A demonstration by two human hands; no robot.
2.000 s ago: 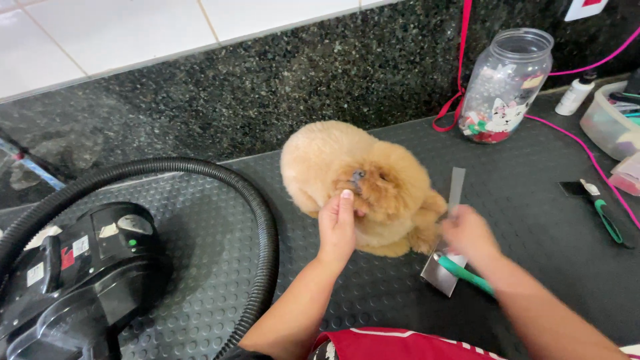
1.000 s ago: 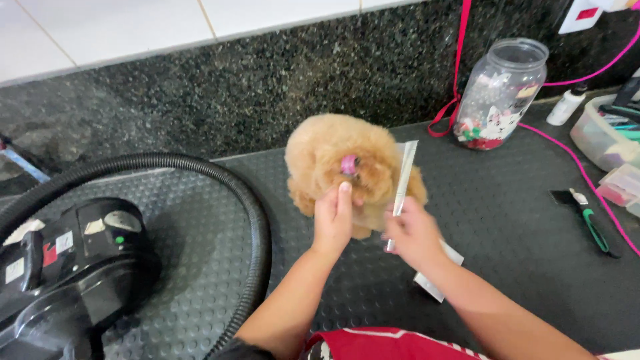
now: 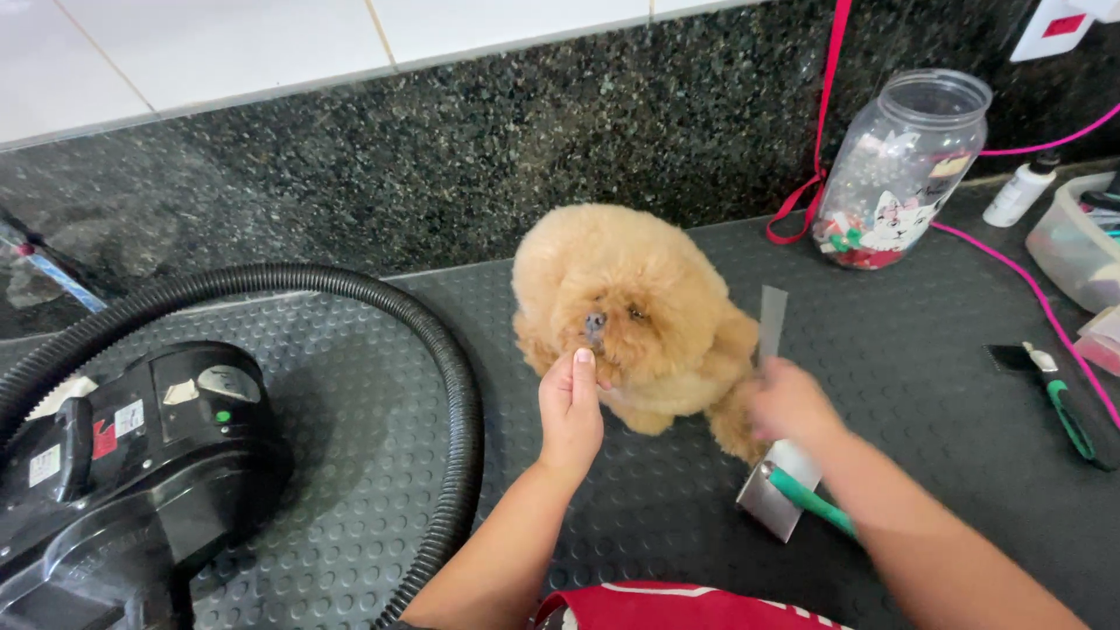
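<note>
A small apricot, curly-coated dog sits on the black rubber mat, its face tipped up. My left hand pinches the fur at its chin, just below the nose. My right hand, blurred, grips a metal grooming comb that points upward beside the dog, at the right. Under my right wrist and forearm lies a slicker brush with a green handle, its metal head near the dog's paws.
At left stand a black pet dryer and its ribbed hose. A clear plastic jar, a white bottle, a plastic tub and a green-handled grooming tool are at right. A red leash hangs behind.
The comb was against the side of the dog's face one second ago; my right hand has moved it away to the right. The dog's tongue, out then, no longer shows. My left hand remains at the chin.
</note>
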